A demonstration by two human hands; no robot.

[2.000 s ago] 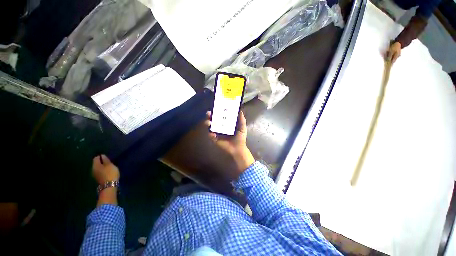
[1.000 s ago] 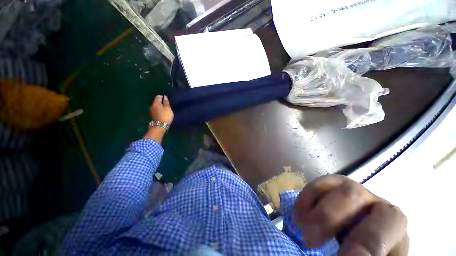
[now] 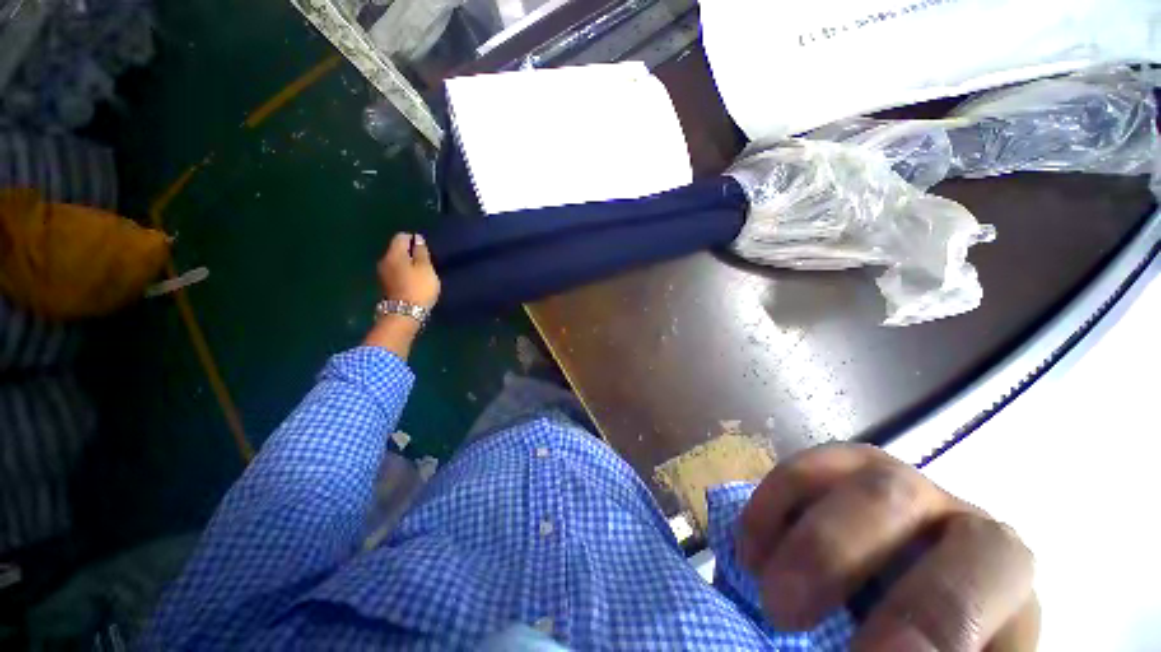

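A slim navy fabric roll (image 3: 598,245) lies across the dark table's corner, its left end past the edge. Crumpled clear plastic (image 3: 828,210) covers its right part. My left hand (image 3: 410,276), with a metal watch, is closed at the roll's left end. My right hand (image 3: 898,548) is large and blurred, close to the camera at the lower right, with fingers curled. A dark patch shows between its fingers; whether it holds something cannot be told. No phone is visible. An open notebook (image 3: 567,138) lies along the roll's far side.
A large white printed wrap (image 3: 917,64) lies at the back right. A dark-marked strip and white sheet (image 3: 1082,471) run along the right. A long pale strip (image 3: 369,66) is at the upper left. An orange bundle (image 3: 77,255) and striped bundles stand on the green floor at left.
The view has turned, bringing the orange bundle in and taking the other person's hand and stick out. My right hand has come close to the camera; the lit phone it held no longer shows.
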